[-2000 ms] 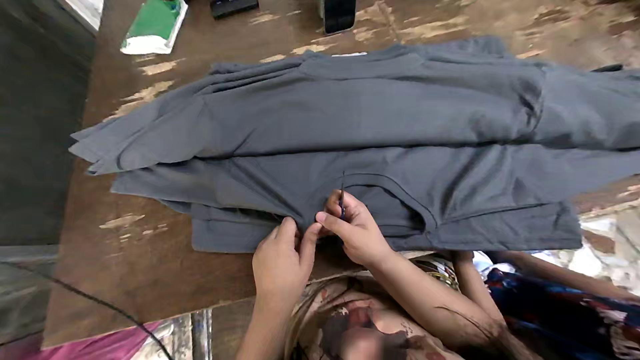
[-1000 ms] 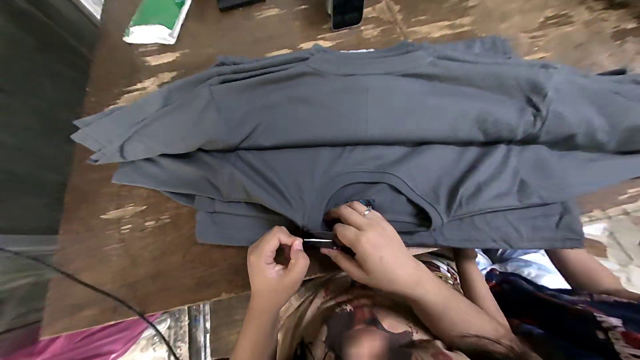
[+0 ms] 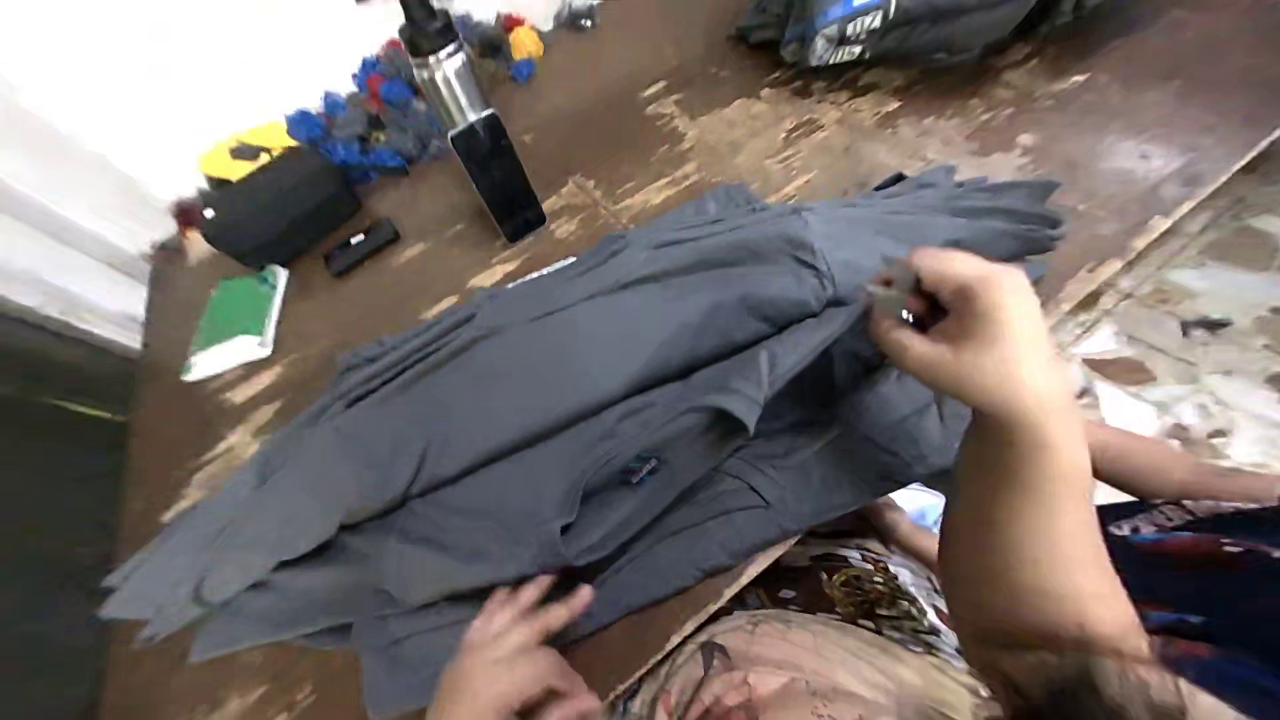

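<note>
A stack of grey shirts (image 3: pixel 560 370) lies across the wooden table, the top one's round neckline with a small label (image 3: pixel 642 468) facing my body. My right hand (image 3: pixel 960 320) is raised over the right part of the stack, its fingers closed on grey shirt fabric that lifts in a fold towards it. A small shiny item shows at those fingers, too blurred to name. My left hand (image 3: pixel 525 640) is at the near edge of the stack by the neckline, fingers spread, holding nothing that shows.
On the worn wooden table (image 3: pixel 590 130) are a green-covered booklet (image 3: pixel 235 320), a black case (image 3: pixel 280 205), a phone (image 3: pixel 497 175), a metal bottle (image 3: pixel 450 85) and coloured fabric scraps (image 3: pixel 370 120). Dark bundled cloth (image 3: pixel 920 35) lies at the back. Another person's arm (image 3: pixel 1170 465) is at right.
My hands, close together at the neckline before, are now far apart. The right hand has gone to the right and taken hold of shirt fabric. The view has turned and shifted strongly.
</note>
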